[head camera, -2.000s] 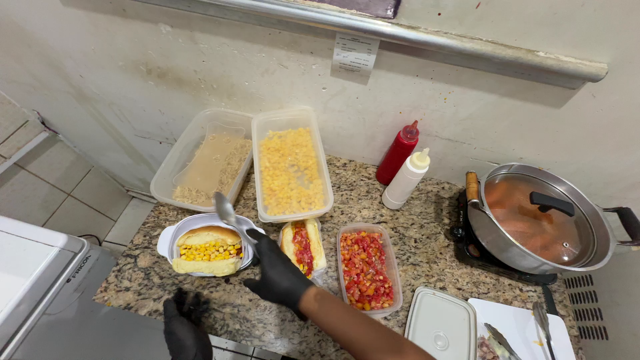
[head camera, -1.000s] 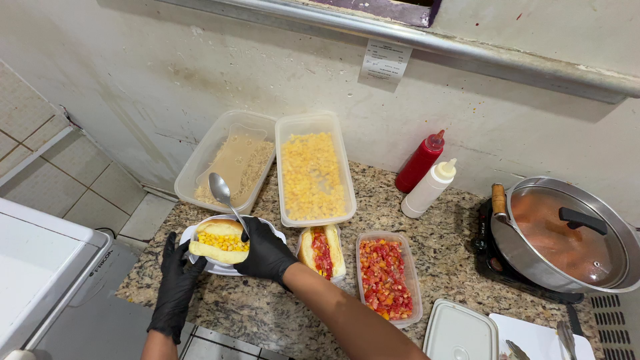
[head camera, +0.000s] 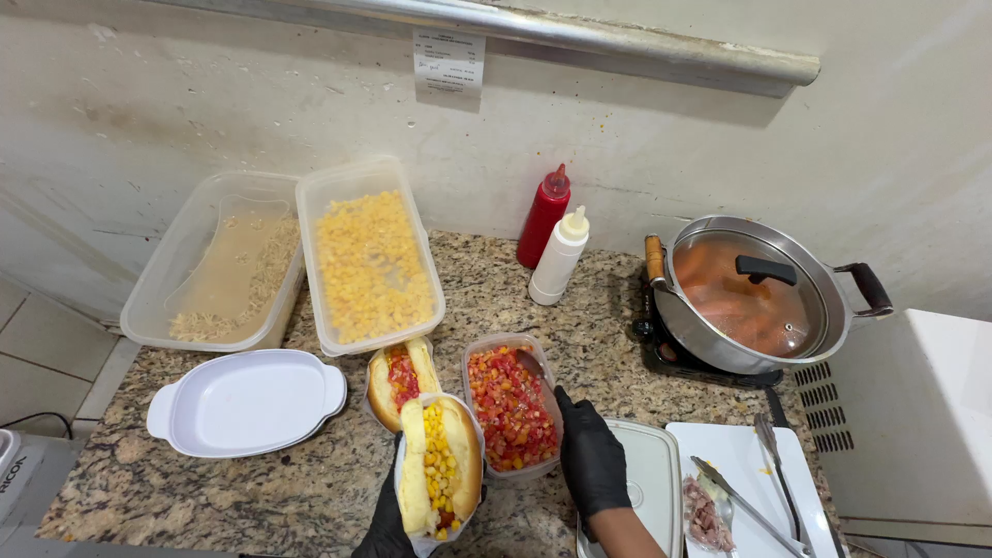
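Gloved in black, my left hand (head camera: 387, 515) holds a hot dog bun (head camera: 439, 465) filled with corn, in a white paper wrapper, at the bottom middle. My right hand (head camera: 590, 457), also gloved, grips a metal spoon (head camera: 532, 363) whose bowl rests in a plastic container (head camera: 473, 403) of chopped tomato (head camera: 508, 418). A second filled bun (head camera: 399, 380), topped with red and orange bits, lies on the counter behind the held one. An oval white dish (head camera: 244, 403) stands to the left with nothing in it.
Behind stand tubs of corn (head camera: 372, 263) and pale shreds in liquid (head camera: 232, 271), then a red bottle (head camera: 545, 217) and a white bottle (head camera: 559, 260). At right, a lidded pot (head camera: 744, 294) sits on a burner. A lid (head camera: 639, 473) and a cutting board (head camera: 790, 457) with tongs lie in front.
The corn-filled bun has left the oval dish and is in my left hand. My right hand has moved right with the spoon, from the dish to the tomato container.
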